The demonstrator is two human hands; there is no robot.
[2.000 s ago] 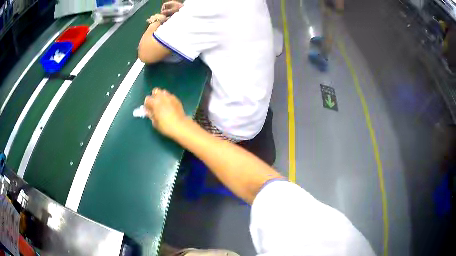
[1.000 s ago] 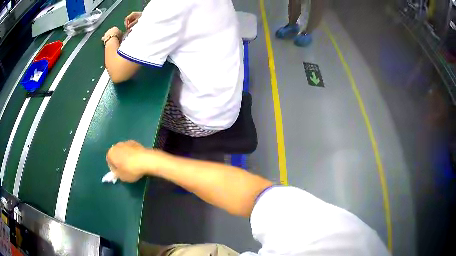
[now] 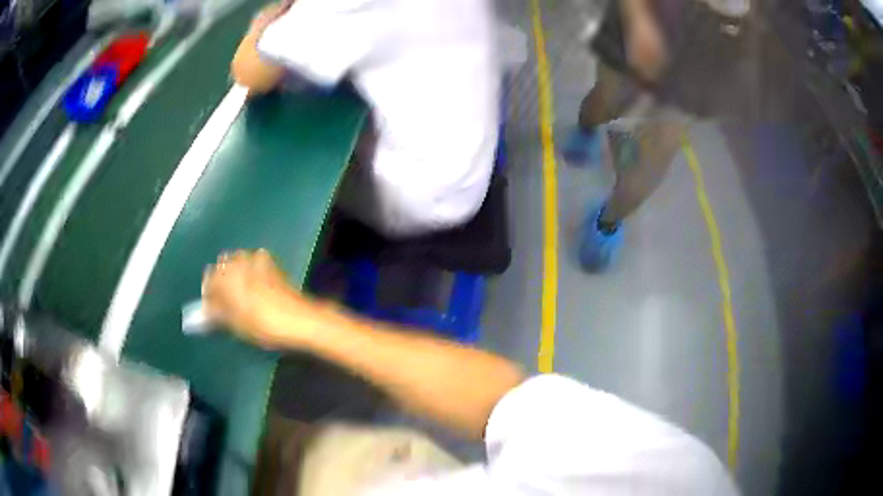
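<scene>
My right hand (image 3: pixel 250 298) reaches in from the right over the green bench (image 3: pixel 232 184), its fingers closed on a small white wipe or paper scrap (image 3: pixel 197 318). The scrap sticks out on the left side of the fingers, low over or on the bench; blur hides whether it touches. My left hand is not in view. The silver machine plate (image 3: pixel 145 412) is blurred at the lower left.
A blue bin (image 3: pixel 92 92) with pale contents and a red bin (image 3: pixel 128 56) stand at the upper left. A person in a white shirt (image 3: pixel 416 107) sits at the bench ahead. Another person with blue shoe covers (image 3: pixel 600 240) is in the aisle at right.
The view has shifted and blurred. My right hand still holds the scrap and now appears closer to the silver plate. The person in the aisle is nearer.
</scene>
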